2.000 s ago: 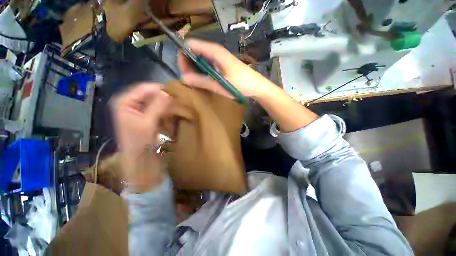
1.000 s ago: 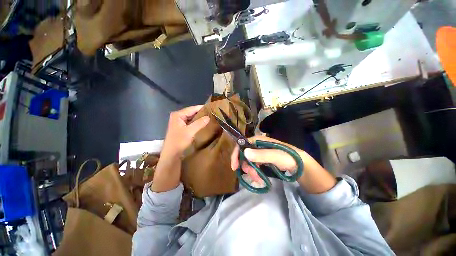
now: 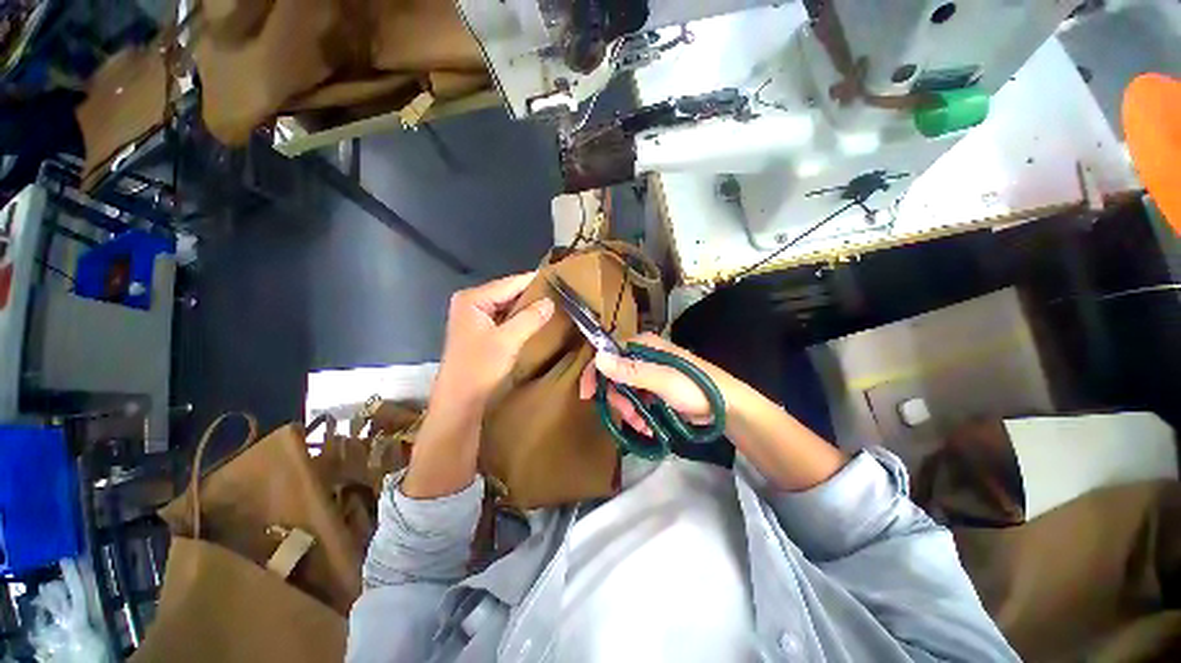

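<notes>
A tan-brown handbag lies in my lap with its top edge pointing away from me. A narrow tan strap loops at its far end. My left hand pinches the bag's upper left edge between thumb and fingers. My right hand holds scissors by their dark green handles. The dark blades point up and left onto the bag, close together, with the tips near my left fingertips. Any thread at the tips is too small to see.
A white sewing machine table with a worn yellowish edge stands ahead right, with a green spool on it. More tan bags are heaped at the left. Blue bins stand at the far left. Brown material lies at the right.
Since two seconds ago the scissors came down from the raised right hand onto the bag. In the last second the blades closed together and my right hand moved slightly left.
</notes>
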